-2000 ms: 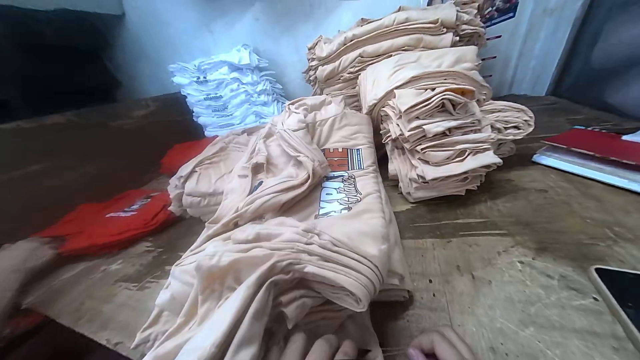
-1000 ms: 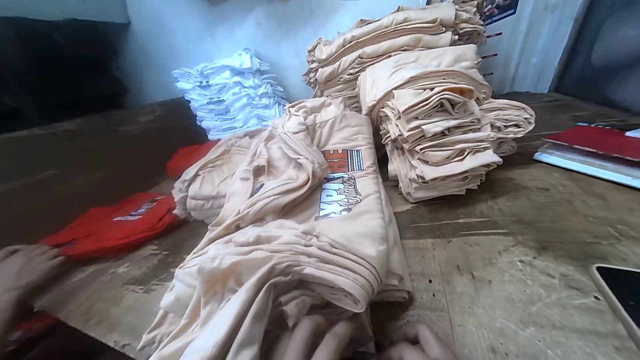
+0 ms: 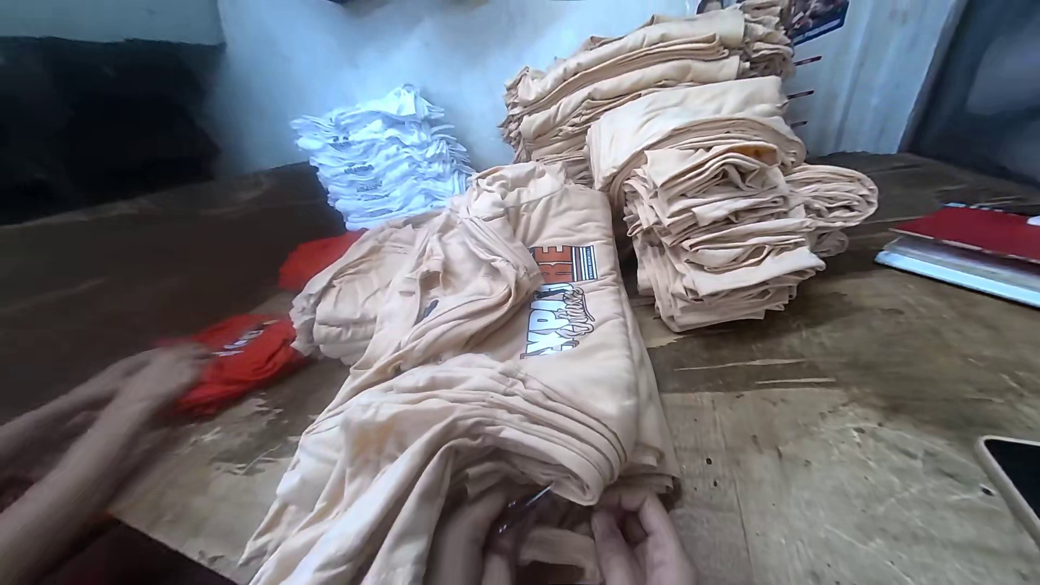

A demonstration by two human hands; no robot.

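Observation:
Several peach printed shirts lie in a layered heap on the wooden table, their sleeves and edges toward me. At the near end, my left hand is partly under the hanging cloth, around a small dark tool with a shiny metal tip that I cannot name for sure. My right hand pinches a peach fabric edge just right of it. A strip of peach cloth spans the space between both hands.
Another person's hands reach in at the left, by a folded red garment. Behind stand a stack of white garments and tall stacks of folded peach garments. At the right lie a red-covered book and a phone.
The other person's hands have moved rightward onto the red garment. My hands remain at the near edge of the shirts, and a shiny metal tip now shows by my left hand.

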